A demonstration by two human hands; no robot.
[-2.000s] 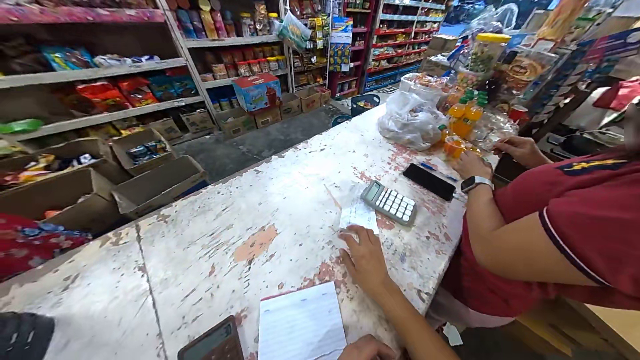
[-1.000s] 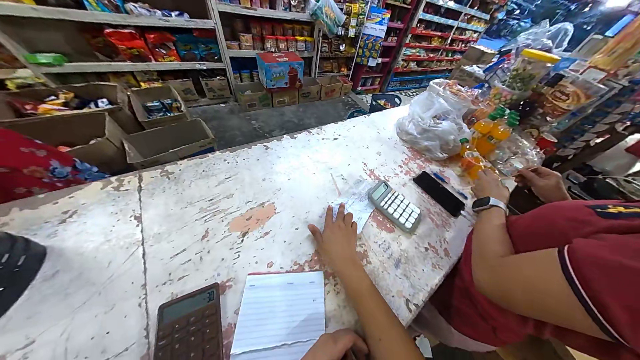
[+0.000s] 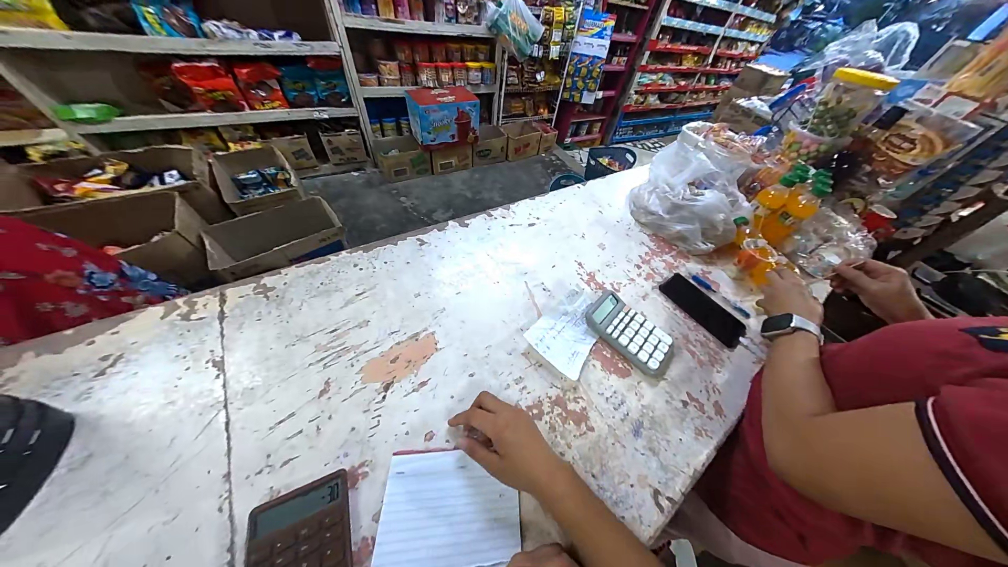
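Observation:
My right hand (image 3: 504,445) is over the worn white counter (image 3: 299,378), just above the top edge of a lined notepad (image 3: 449,512). Its fingers are loosely curled and apart, with nothing clearly held. Only a small part of my left hand (image 3: 543,556) shows at the bottom edge, beside the notepad; its fingers are hidden. A brown calculator (image 3: 299,524) lies left of the notepad. Beyond my right hand are a paper slip with handwriting (image 3: 561,342) and a grey calculator with white keys (image 3: 630,332), which touch or overlap. A black smartphone (image 3: 702,309) lies farther right.
A person in a red shirt (image 3: 874,441) stands at right, hands near orange drink bottles (image 3: 780,209) and clear plastic. A white plastic bag (image 3: 693,189) sits beside them. A blue pen (image 3: 720,295) lies by the phone. Cardboard boxes (image 3: 276,236) and stocked shelves stand beyond the counter.
My right hand has left the paper slip, which it touched in the oldest frame, and come back toward the notepad. Its fingers, spread flat one second ago, are now curled.

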